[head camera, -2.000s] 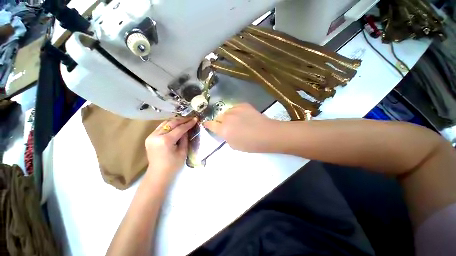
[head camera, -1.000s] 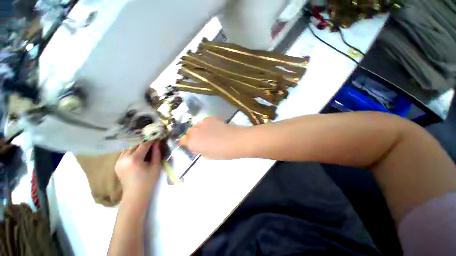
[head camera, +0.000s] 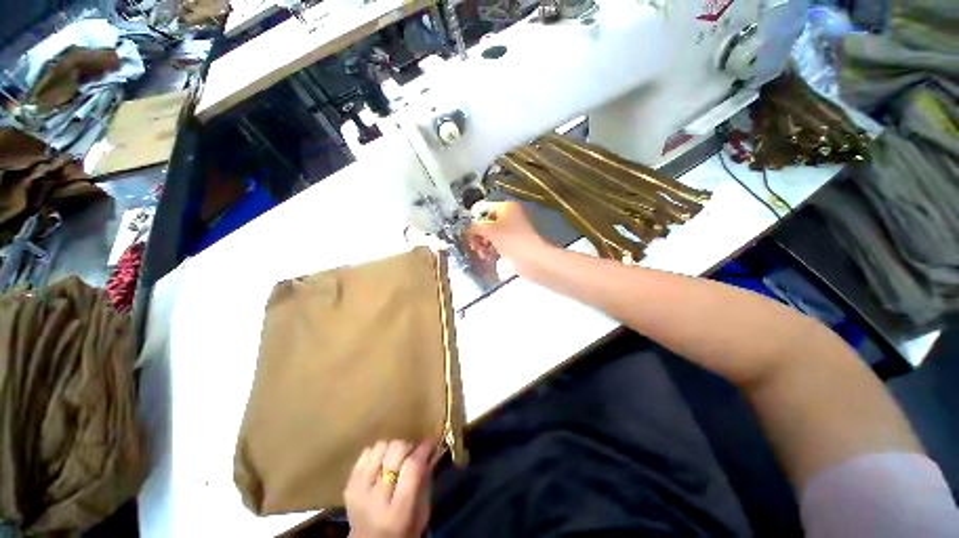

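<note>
A tan-brown fabric panel [head camera: 347, 378] lies flat on the white table left of the needle. A zipper [head camera: 446, 347] with a gold line runs along its right edge, its lower end at the table's front edge. My left hand [head camera: 391, 483], with a ring, grips the panel's lower edge near the zipper end. My right hand [head camera: 509, 238] is at the needle area of the white sewing machine [head camera: 557, 79]; its fingertips are partly hidden, and I cannot tell if they hold anything.
A fan of zippers [head camera: 599, 189] lies on the machine bed, right of the needle. A second zipper bundle [head camera: 799, 126] is at the far right near a dark cord. Brown pieces [head camera: 63, 399] are heaped at left, grey fabric [head camera: 894, 242] at right. My dark-clothed lap is below.
The panel now lies spread out with its zipper edge visible. My left hand has moved from the needle down to the panel's lower edge. My right hand stays near the needle. The view has widened.
</note>
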